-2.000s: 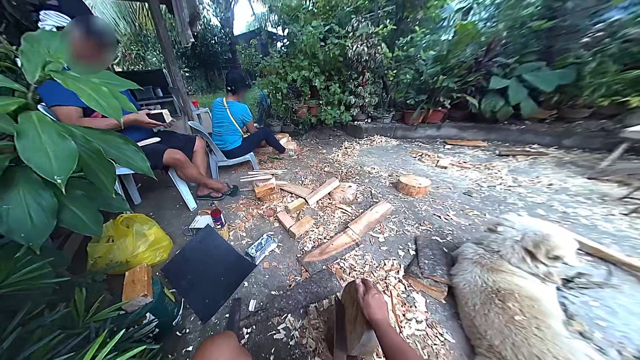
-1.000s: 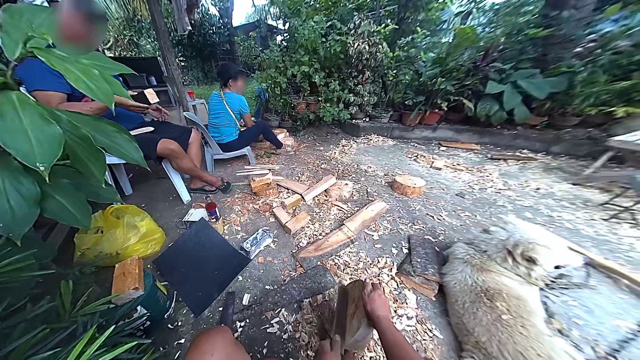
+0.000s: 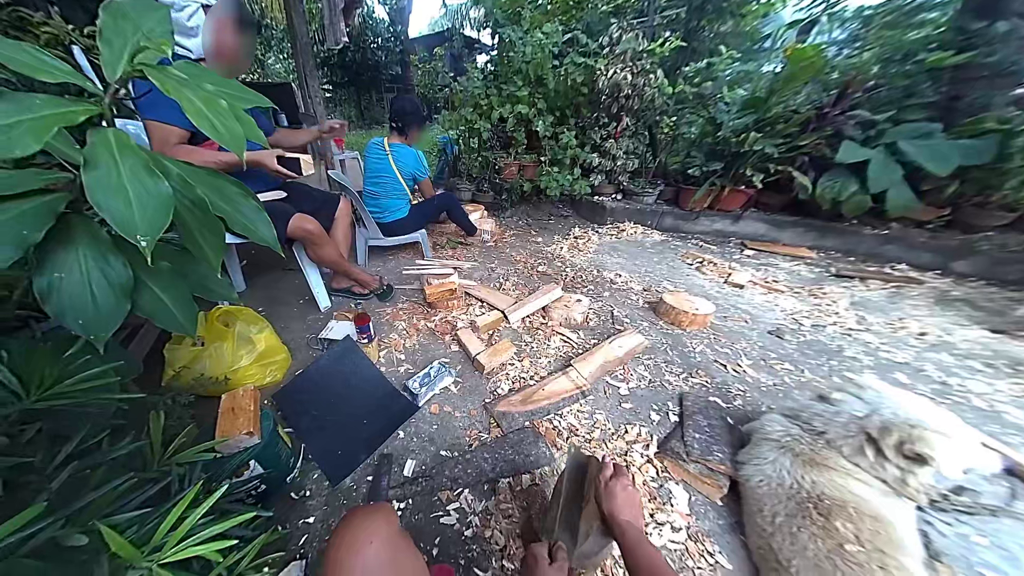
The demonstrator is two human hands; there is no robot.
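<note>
A piece of wood [image 3: 592, 512] stands tilted at the bottom centre, with a flat greyish-brown face towards the left. My right hand [image 3: 620, 494] grips its upper right edge, fingers curled over the side. My left hand [image 3: 546, 560] is closed around its lower end at the frame's bottom edge, partly cut off. Whether the greyish face is part of the wood or a separate flat thing, I cannot tell. Wood shavings [image 3: 624, 440] lie around it. Just beyond are a dark bark-covered slab [image 3: 488, 460] and a long split timber piece [image 3: 572, 380].
A light-coated dog [image 3: 824, 488] lies at right beside bark pieces [image 3: 704, 440]. Left are a black flat sheet [image 3: 344, 408], a yellow plastic bag [image 3: 228, 352] and a bottle [image 3: 365, 332]. Two people sit on plastic chairs [image 3: 372, 220] behind. A round log slice [image 3: 685, 310] lies farther back.
My left hand, not visible two seconds ago, has come to the wood's lower end. My right hand has stayed on the wood. The seated person at far left has raised one hand.
</note>
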